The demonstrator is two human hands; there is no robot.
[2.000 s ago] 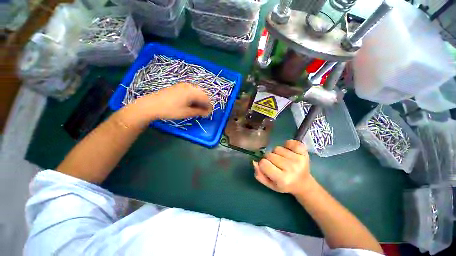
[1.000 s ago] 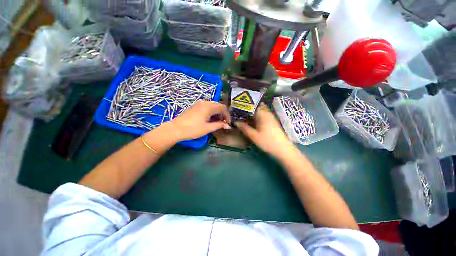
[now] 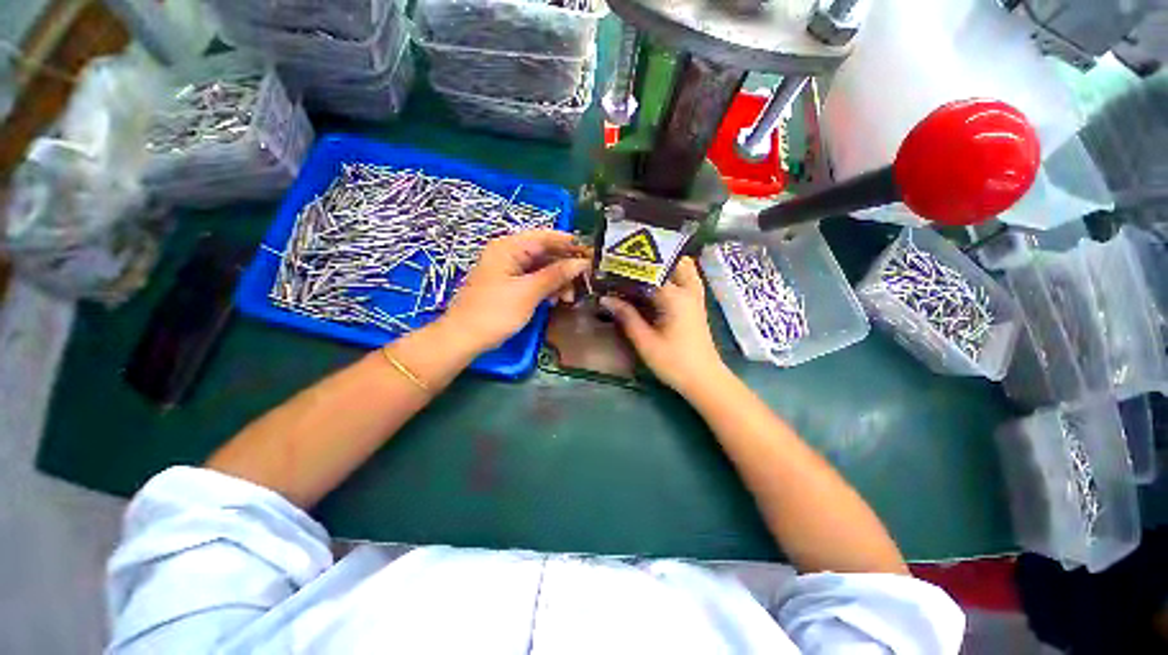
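The hand press (image 3: pixel 685 122) stands at the centre with a warning label (image 3: pixel 640 251) on its front. My left hand (image 3: pixel 519 284) is at the left side of the fixture, thumb and fingertips pinched on a thin metal pin (image 3: pixel 589 276). My right hand (image 3: pixel 671 328) is at the right side of the fixture, fingers bent around its edge; whether it holds anything is hidden. The press lever with its red ball knob (image 3: pixel 967 163) sticks out to the right, untouched. The blue tray (image 3: pixel 515 365) left of the press is heaped with pins (image 3: pixel 384 237).
A near clear box (image 3: pixel 826 307) and another clear box (image 3: pixel 941 307) with pins stand right of the press. Stacked clear boxes (image 3: pixel 506 71) stand behind the tray. A black phone (image 3: pixel 190 326) and a plastic bag (image 3: pixel 77 218) lie left. A red tray (image 3: pixel 749 154) is behind the press.
My left hand has come from over the tray to the fixture. My right hand has let go of the lever and moved to the fixture; the lever now stands raised.
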